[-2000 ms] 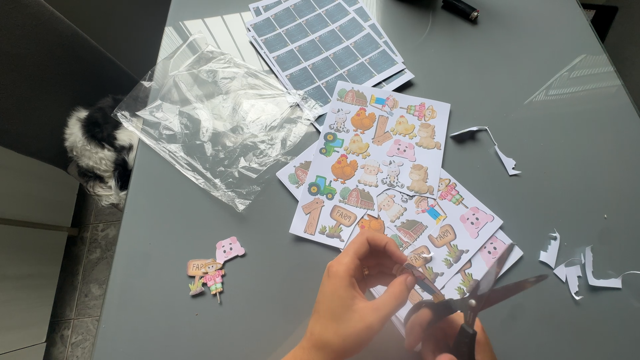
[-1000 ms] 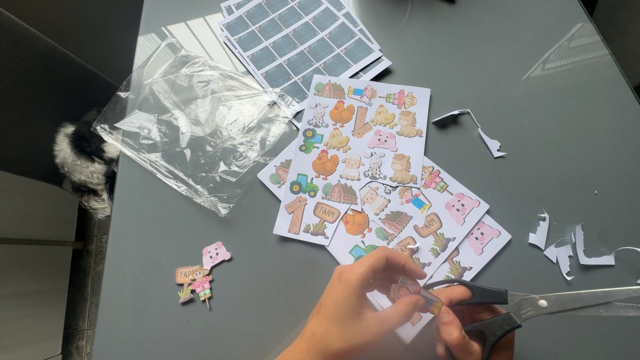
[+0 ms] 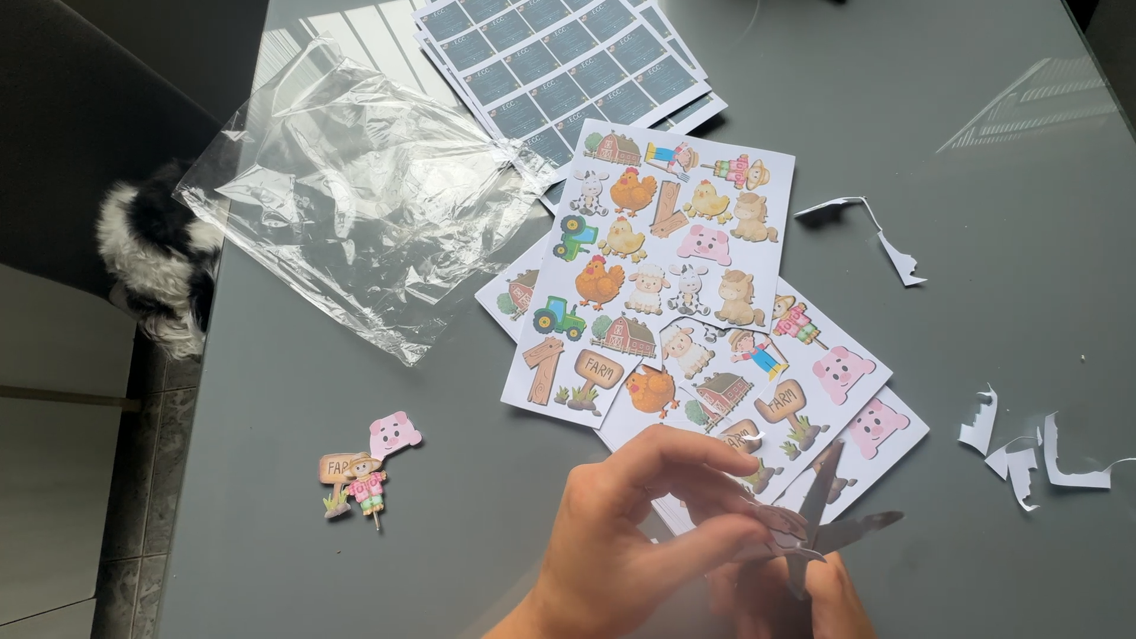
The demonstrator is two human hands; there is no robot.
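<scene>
My left hand (image 3: 657, 532) pinches a small paper cutout (image 3: 777, 524) between thumb and fingers. Low in the view, my right hand (image 3: 790, 595) holds a pair of scissors (image 3: 825, 524), its blades spread beside that cutout; the handles are mostly hidden. Under and beyond the hands lie printed sheets of farm stickers (image 3: 657, 266), overlapping, with a piece cut from the top sheet's lower right corner. To the left, a pink pig cutout (image 3: 393, 434), a farm sign cutout (image 3: 335, 469) and a scarecrow cutout (image 3: 366, 484) lie together on the grey table (image 3: 461, 550).
A crumpled clear plastic bag (image 3: 355, 195) lies at the upper left, beside sheets with dark rectangles (image 3: 568, 71). Curled paper scraps (image 3: 1021, 461) are at the right, with another strip (image 3: 887, 240) farther up. A black-and-white furry animal (image 3: 160, 257) is beyond the left table edge.
The scissors have swung from pointing right, a second ago, to pointing up beside the cutout, with their blades apart. The cutout stays in my left hand.
</scene>
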